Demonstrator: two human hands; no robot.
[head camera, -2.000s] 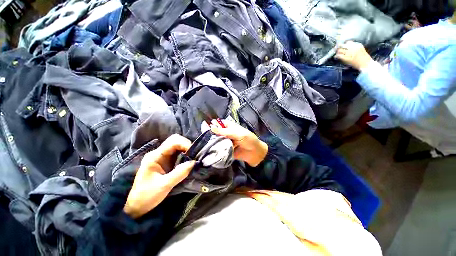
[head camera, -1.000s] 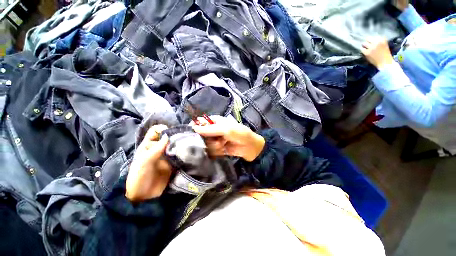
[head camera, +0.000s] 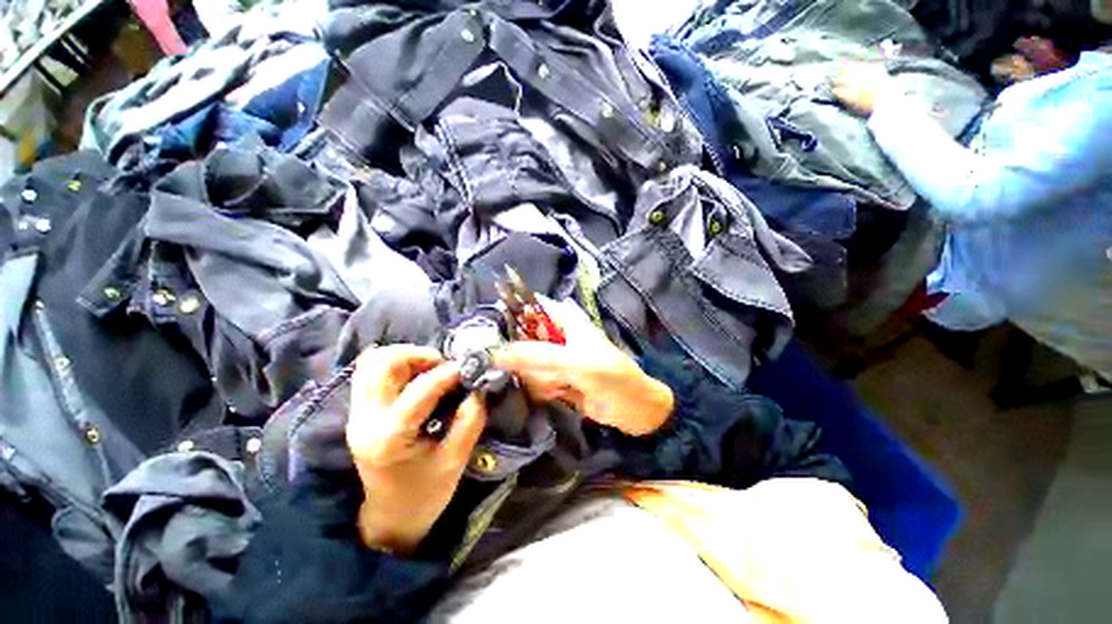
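Observation:
A grey-black denim jacket (head camera: 518, 449) lies over the near edge of the pile and my lap. A small bunched part of it, perhaps a cuff, is between my hands. My left hand (head camera: 409, 439) pinches it from the left with thumb and fingers. My right hand (head camera: 585, 372) touches it from the right with its fingertips and holds red-handled thread snips (head camera: 533, 316), metal tips pointing up and away from the cloth. A brass-coloured button shows just below my fingers. The fingertips partly hide the bunched cloth.
A large heap of grey-black denim jackets (head camera: 244, 256) spreads ahead and left. Light grey-green garments (head camera: 780, 92) lie at the back right, where a person in light blue (head camera: 1037, 183) has a hand on them. A blue plastic crate (head camera: 872, 457) stands on the floor at right.
The cuff-like opening is now bunched small between my fingertips. The snips' tips now show clearly, pointing up. The person's arm at right has moved across the grey-green garment, which lies flatter.

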